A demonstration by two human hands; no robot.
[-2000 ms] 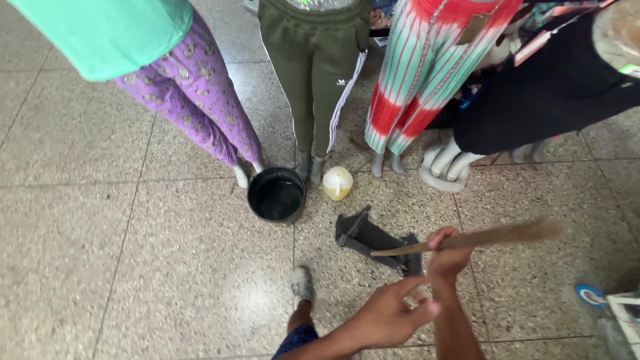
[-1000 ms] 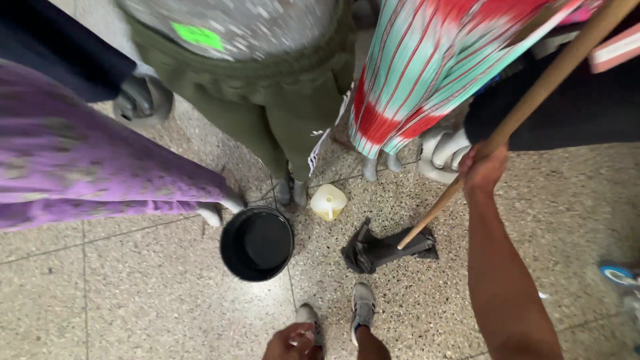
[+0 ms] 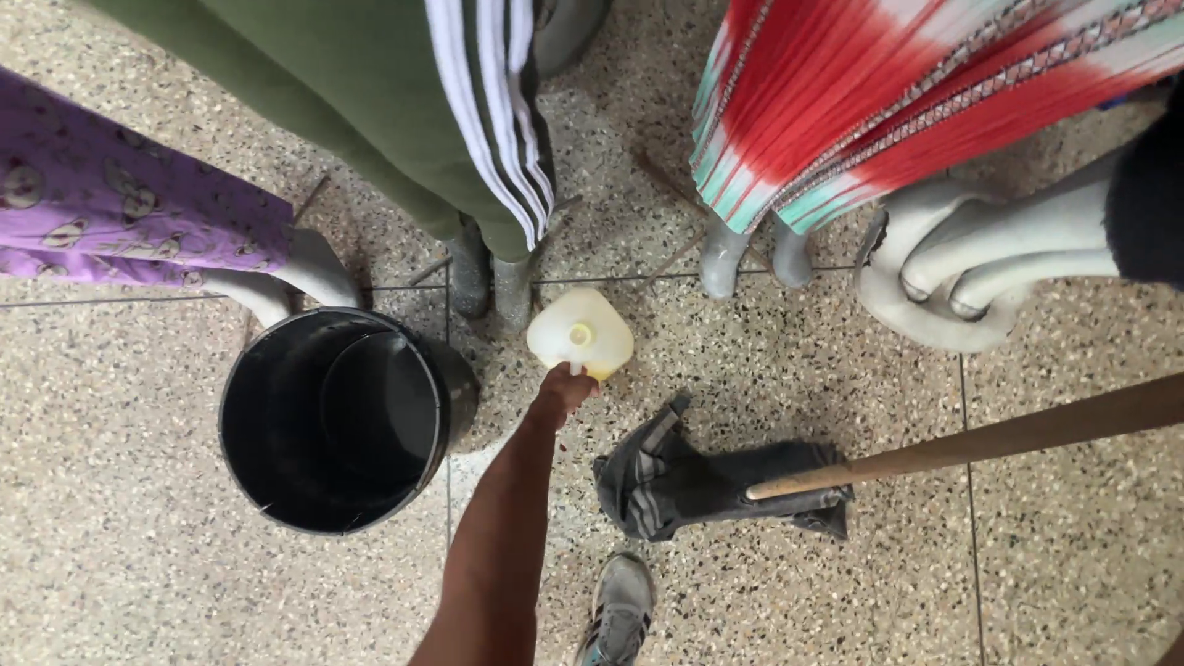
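Observation:
My left hand point(image 3: 566, 391) grips the handle of a pale plastic jug point(image 3: 601, 331), which holds some yellow liquid and stands on the speckled floor. Left of the jug is a black bucket point(image 3: 444, 398) with its mouth facing up; its inside looks dark, and a rounder patch shows at the bottom. To the right of my forearm lies a dark cloth point(image 3: 712, 476) wrapped over the foot of a wooden pole point(image 3: 999, 439). The pole slants off past the right edge. My right hand is out of view, so its hold on the pole cannot be seen.
Mannequin legs stand along the far side: purple printed trousers point(image 3: 139, 199), green striped trousers point(image 3: 370, 120), a red and mint pleated garment point(image 3: 832, 92) and a black garment point(image 3: 1147, 199). White mannequin feet rest at a ring-shaped base point(image 3: 980, 333). My grey shoe point(image 3: 622, 601) is near the cloth.
My left hand has reached forward from near my feet and taken hold of the jug's handle. My right hand, earlier seen on the pole, has left the view. The view is now closer to the floor.

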